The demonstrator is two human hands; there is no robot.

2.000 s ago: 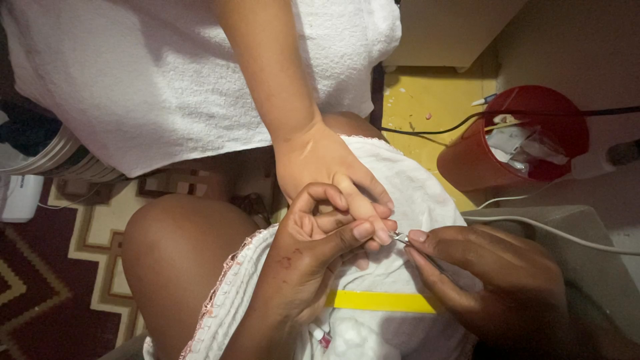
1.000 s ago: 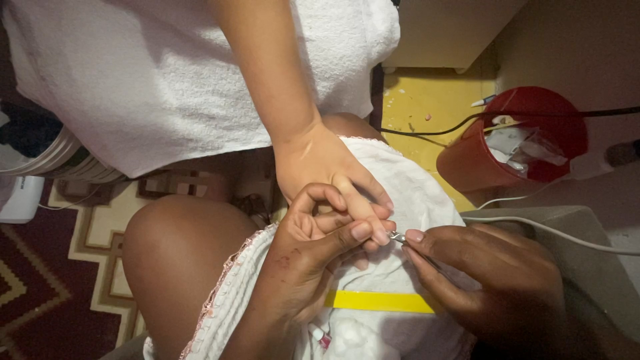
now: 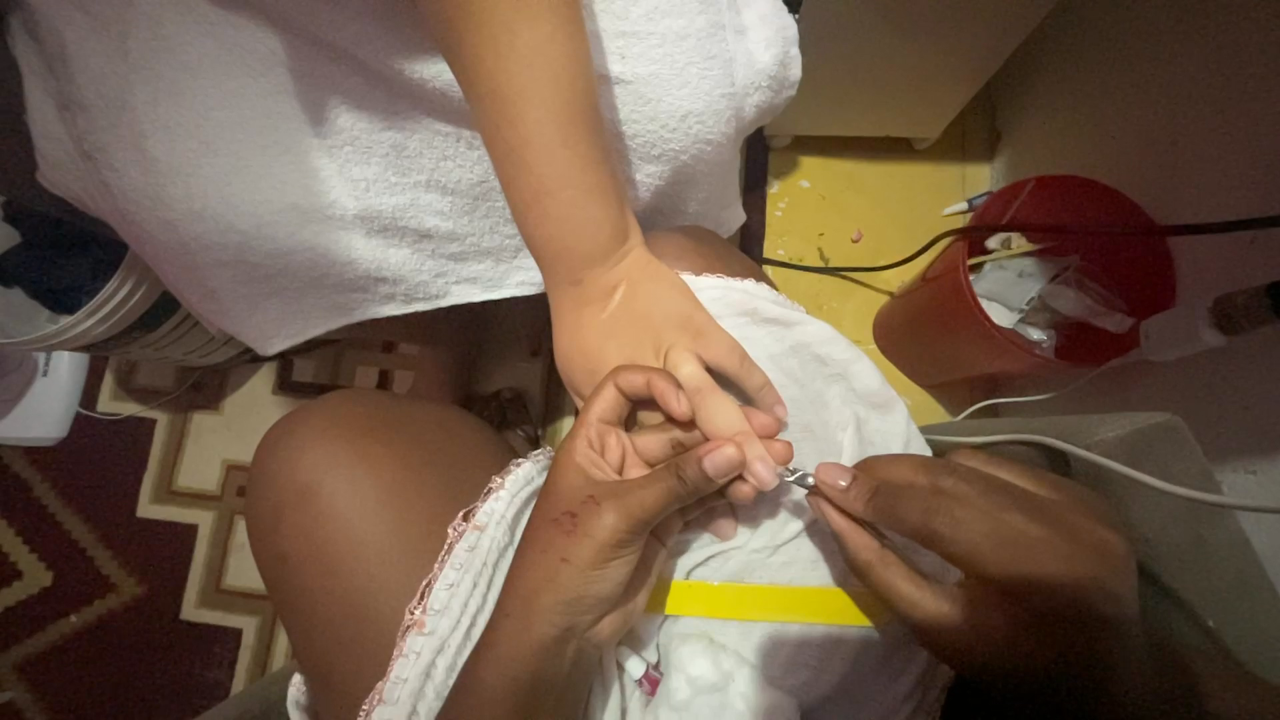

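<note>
My left hand (image 3: 640, 480) holds one finger of another person's hand (image 3: 640, 310), its fingertip pinched between my thumb and fingers. Between the thumb and fingers of my right hand (image 3: 960, 540) is a small metal nail tool (image 3: 798, 478), its tip at that finger's nail; most of the tool is hidden in my grip. Below the hands, a yellow strip (image 3: 760, 603) lies on a white cloth (image 3: 840, 360) over my lap. White cotton wool (image 3: 710, 675) and a small tube-like item with a pink end (image 3: 640, 670) rest on the cloth near my left wrist.
A red bin (image 3: 915, 330) with white waste inside stands at the right, crossed by a black cable (image 3: 900, 260). A white cable (image 3: 1080, 455) runs over a grey surface. A white towel (image 3: 400, 170) covers the other person's lap. White buckets (image 3: 130, 310) stand at the left above a patterned rug (image 3: 110, 540).
</note>
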